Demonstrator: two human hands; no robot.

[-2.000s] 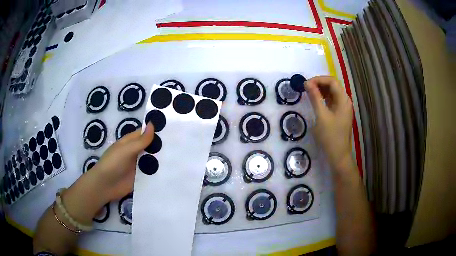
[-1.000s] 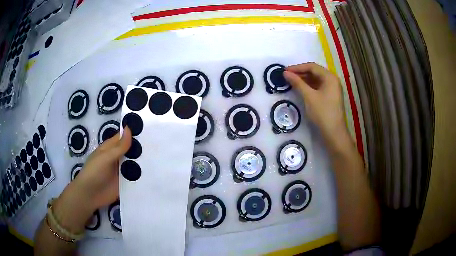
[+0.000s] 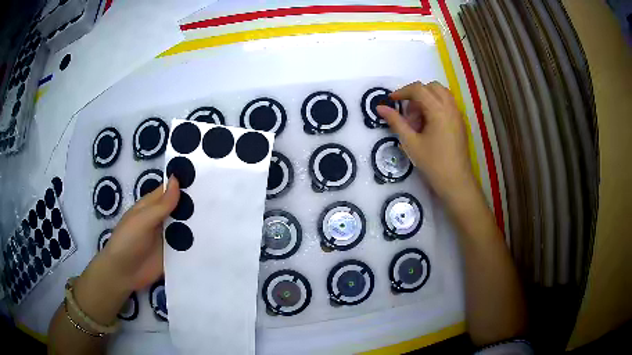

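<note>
My left hand (image 3: 138,225) holds a white release liner sheet (image 3: 215,256) by its left edge, thumb on top. The sheet has a short row and a column of black adhesive discs (image 3: 217,142); the rest is blank. My right hand (image 3: 431,135) is over the top-right round unit, fingertips at its black centre (image 3: 380,107), thumb and finger slightly apart. The foam tray (image 3: 229,93) holds rows of round units. Units in the upper rows have black centres. The unit below my right hand (image 3: 393,160) and the lower right ones have bare silver or grey centres. The sheet hides some units.
A tall stack of trays and cardboard (image 3: 530,139) stands at the right. Spare disc sheets (image 3: 38,239) lie at the left, with glossy plastic at the upper left. Blank liner paper (image 3: 125,41) lies at the far left with one stray disc (image 3: 65,62). Red and yellow tape lines mark the bench.
The black disc from my right fingertips now covers the top-right unit's centre. My right fingers have shifted slightly over it. The view has shifted; my left hand still holds the sheet.
</note>
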